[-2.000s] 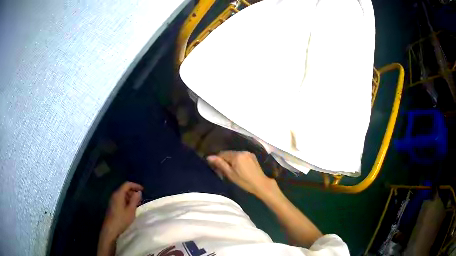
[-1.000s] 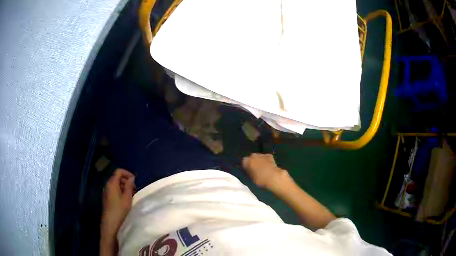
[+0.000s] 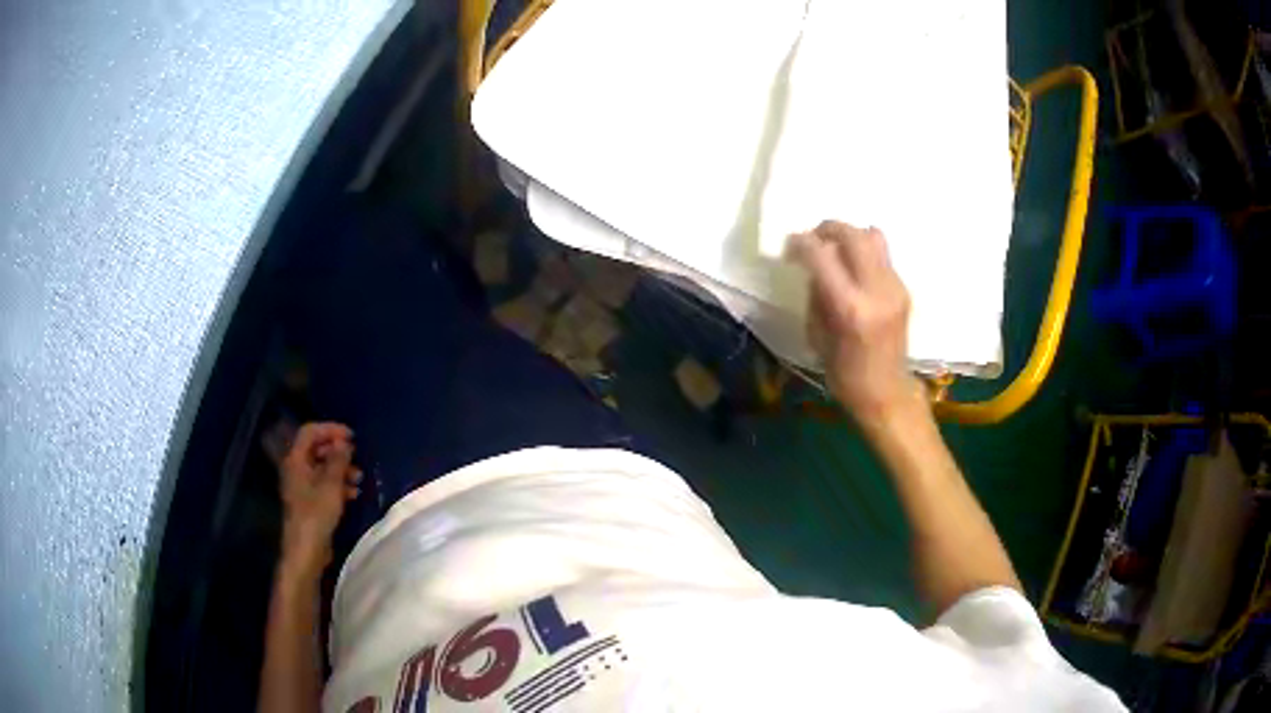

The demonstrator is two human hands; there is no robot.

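White garments (image 3: 906, 126) lie in a layered stack on the cart at the upper right. My right hand (image 3: 857, 300) is at the near part of the stack, its curled fingertips pinching the top white cloth, where a long fold runs up from near the fingers. What lies under the fingers is hidden. My left hand (image 3: 321, 474) hangs low at my left side, beside the table edge, with fingers loosely bent and nothing visible in it.
The pale blue table (image 3: 126, 265) curves along the left. The cart's yellow rail (image 3: 1071, 265) bends around the stack's right side. A blue stool (image 3: 1171, 279) stands on the green floor at the right. A yellow wire basket (image 3: 1066, 557) with items is at the lower right. Light scraps (image 3: 572, 327) lie below the stack.
My right hand has moved up and right from beside my lap onto the stack. The top cloth's fold has shifted. My left hand has risen slightly. The view has also shifted.
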